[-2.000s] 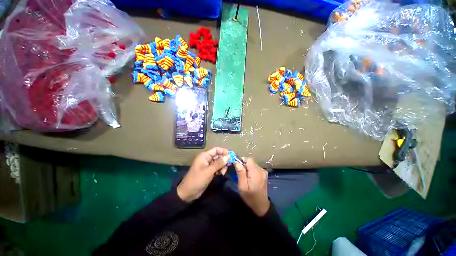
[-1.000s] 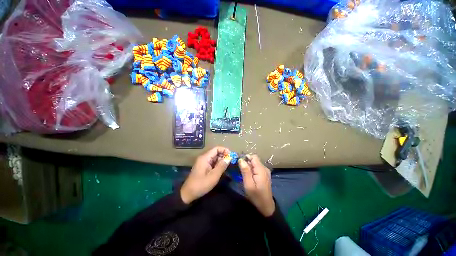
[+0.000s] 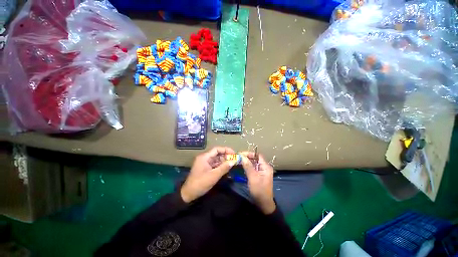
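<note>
My left hand [image 3: 207, 173] grips a mini knitted hat [image 3: 234, 158], yellow-orange and blue, at the bench's front edge. My right hand [image 3: 257, 179] touches the hat's right side with its fingertips and holds slim snips [image 3: 256, 154], blades pointing up; their handles are mostly hidden by the fingers. A larger pile of striped hats [image 3: 165, 65] lies left of the green board [image 3: 230, 75], a smaller pile [image 3: 291, 87] right of it.
A lit smartphone [image 3: 192, 120] lies left of the board, red pom-poms [image 3: 205, 45] above it. A bag of red pieces [image 3: 60, 75] is at left, a clear plastic bag [image 3: 371, 75] at right. A black and yellow tool [image 3: 408, 145] lies on cardboard [image 3: 434, 150]. Thread ends are scattered.
The hat has turned in my fingers and shows more yellow stripes. The snips now point up, away from the hat, and my right fingertips have closed onto the hat.
</note>
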